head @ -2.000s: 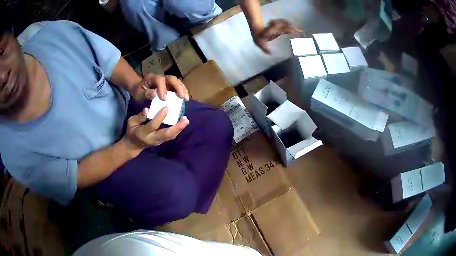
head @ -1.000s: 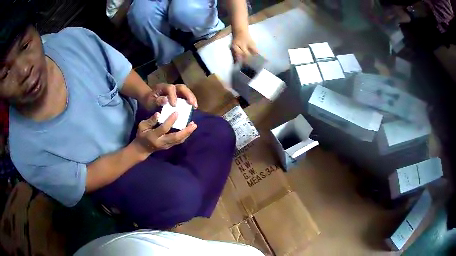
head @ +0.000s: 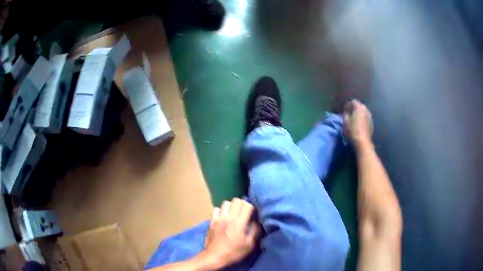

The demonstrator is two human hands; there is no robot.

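Note:
My left hand [head: 231,231] rests on my blue-trousered leg near the bottom centre, fingers curled together; no item shows in it. My right hand [head: 358,120] is at the lower end of my other trouser leg, at centre right, fingers bent; whether it grips something is unclear. Neither hand touches a carton. A pale carton [head: 149,112] lies apart, slanted, near the cardboard's right edge. Left of it, another carton [head: 91,95] with a raised end flap leans over dark items. More printed cartons [head: 52,100] lie at the far left.
The brown cardboard sheet [head: 153,185] lies left of my legs, with a folded flap [head: 103,249] at its near edge. The green floor [head: 214,122] runs beside it. My dark shoe [head: 265,104] stands on the floor. The right side is a blue-grey blur.
The view has swung right, away from the two people and the cartons between them. The cartons now show at the left. My legs and both hands have come into view.

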